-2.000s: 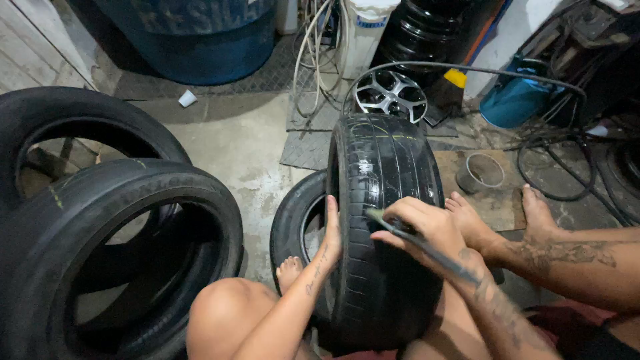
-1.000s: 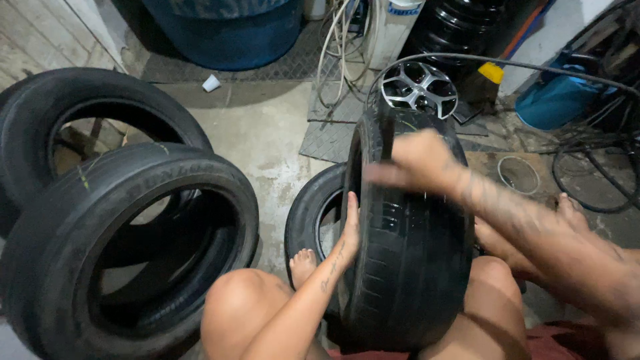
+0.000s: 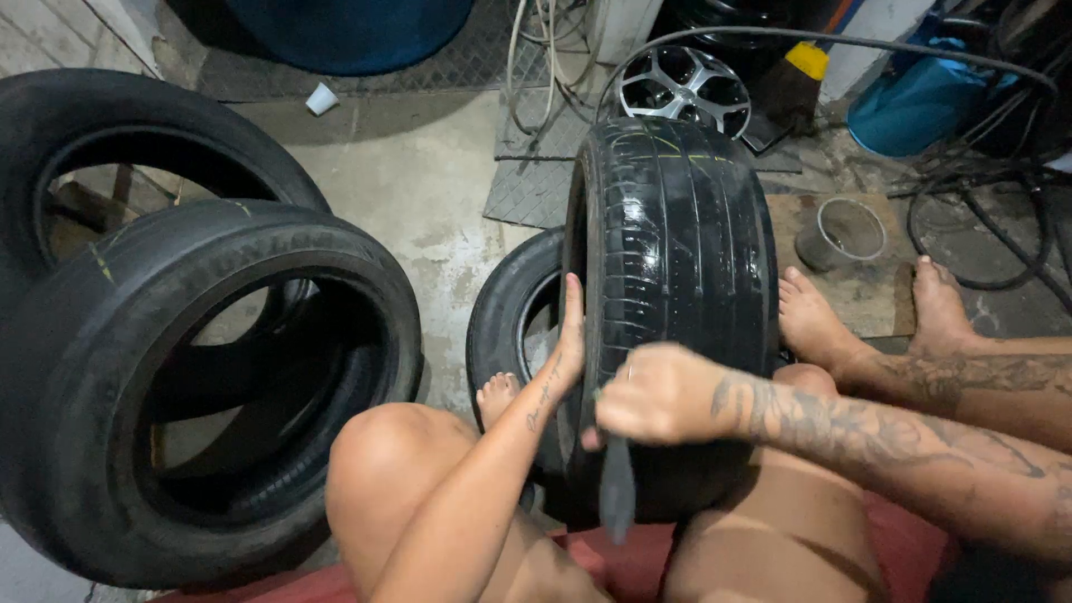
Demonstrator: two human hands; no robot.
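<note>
A black rubber tire (image 3: 687, 226) stands upright between my legs, its grooved tread wet and shiny with yellow-green marks near the top. My left hand (image 3: 571, 335) lies with its fingers straight along the tire's left sidewall. My right hand (image 3: 657, 395) is closed around a dark, narrow tool (image 3: 618, 490) at the left edge of the tread. The tool's broad end points down toward me and is blurred; what kind of tool it is I cannot tell. Another tire (image 3: 502, 310) lies on the floor behind and to the left, partly hidden by the upright one.
Two used tires (image 3: 197, 243) lean together at the left. Farther back are a white plastic cup (image 3: 322, 100), an alloy wheel (image 3: 685, 88), a blue tub (image 3: 352, 33) and cables (image 3: 548, 67). At the right, a clear container (image 3: 840, 234) sits on a board beside another person's bare feet (image 3: 816, 322).
My right hand has come down from the upper part of the tread to the tire's left edge, nearer me. My left hand remains on the sidewall.
</note>
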